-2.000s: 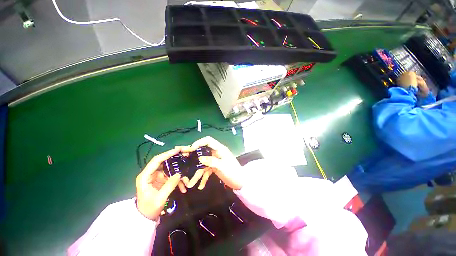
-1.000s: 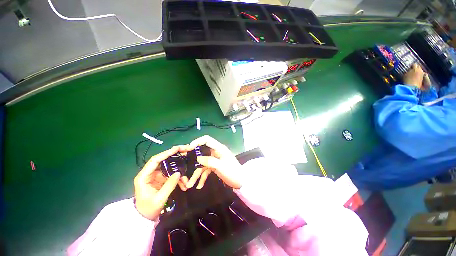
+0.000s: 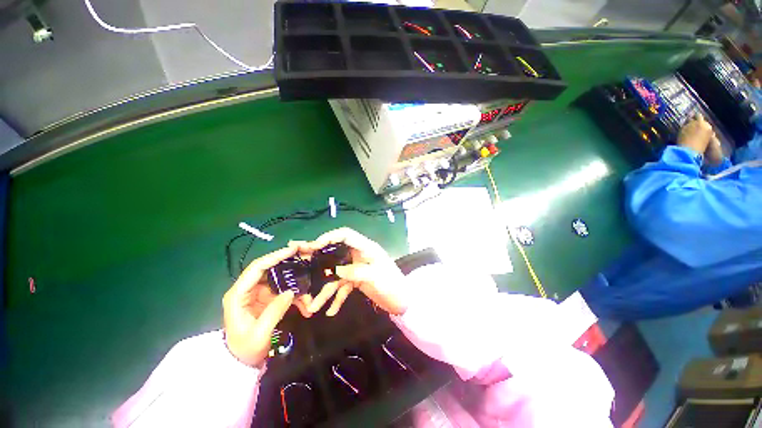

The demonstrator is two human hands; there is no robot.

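Observation:
My left hand (image 3: 255, 309) holds a small black watch body (?) (image 3: 289, 277) whose lit face shows white marks. My right hand (image 3: 368, 272) holds a second black watch body (?) (image 3: 329, 259) beside it, with a small orange-white mark on its face. Both hands are close together, fingertips nearly touching. Below them lies the near black tray (image 3: 322, 355). Its pockets show curved white and red lines, and one by my left wrist shows green and white light. My forearms and pink sleeves cover parts of the tray.
A raised black tray (image 3: 351, 87) rests on the power supply (image 3: 361, 138). Thin black cables (image 3: 288, 219) with white tags lie on the green mat. Right are a white paper (image 3: 459, 230), a yellow line (image 3: 524, 266) and round parts (image 3: 580, 227). A blue-sleeved person (image 3: 693, 209) works at far right.
The face in my right hand showed white marks earlier and now shows a small orange-white mark. The small reddish thing at the mat's far left appears further left. Both hands hold almost the same pose.

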